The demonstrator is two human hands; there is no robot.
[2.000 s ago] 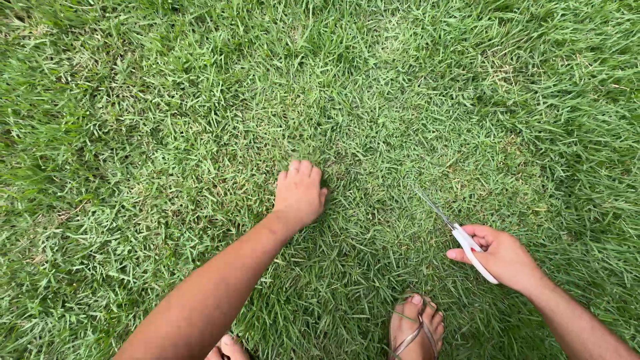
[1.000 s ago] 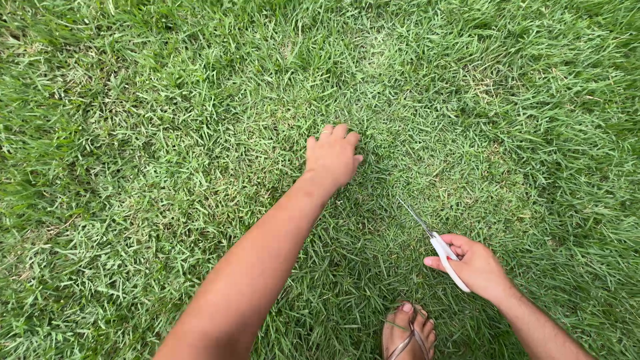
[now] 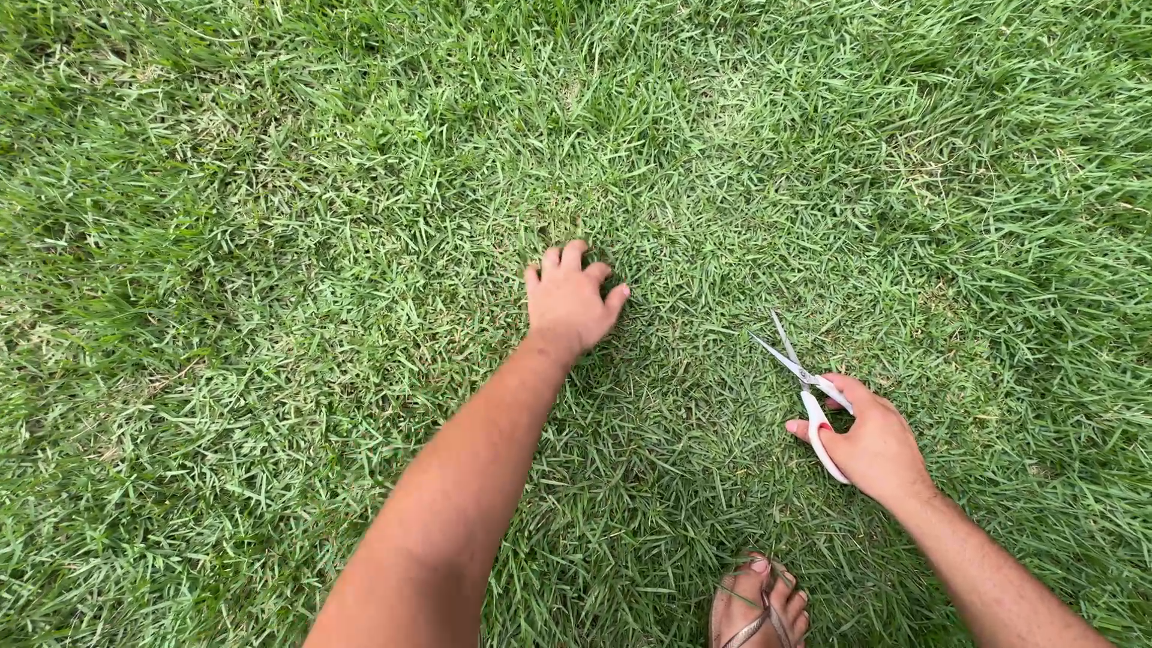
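Note:
My left hand [image 3: 573, 301] is palm down on the grass near the middle of the view, its fingers spread and slightly bent, their tips partly sunk among the blades. Nothing shows in it. To the right, my right hand [image 3: 868, 441] holds a pair of scissors [image 3: 817, 414] with white handles, red inside the thumb loop. The scissors' metal blades stand apart in a narrow V, pointing up and left over the short grass [image 3: 693, 360].
A foot in a thong sandal [image 3: 756, 607] stands on the grass at the bottom edge, between my forearms. Longer, denser grass [image 3: 1071, 225] grows along the right side, and taller tufts [image 3: 90, 180] at the left. Cut or dry blades lie scattered around.
The scissors' blades have parted; they looked closed before. My left hand's fingers have spread wider. The second foot, seen at the bottom two seconds ago, is out of view.

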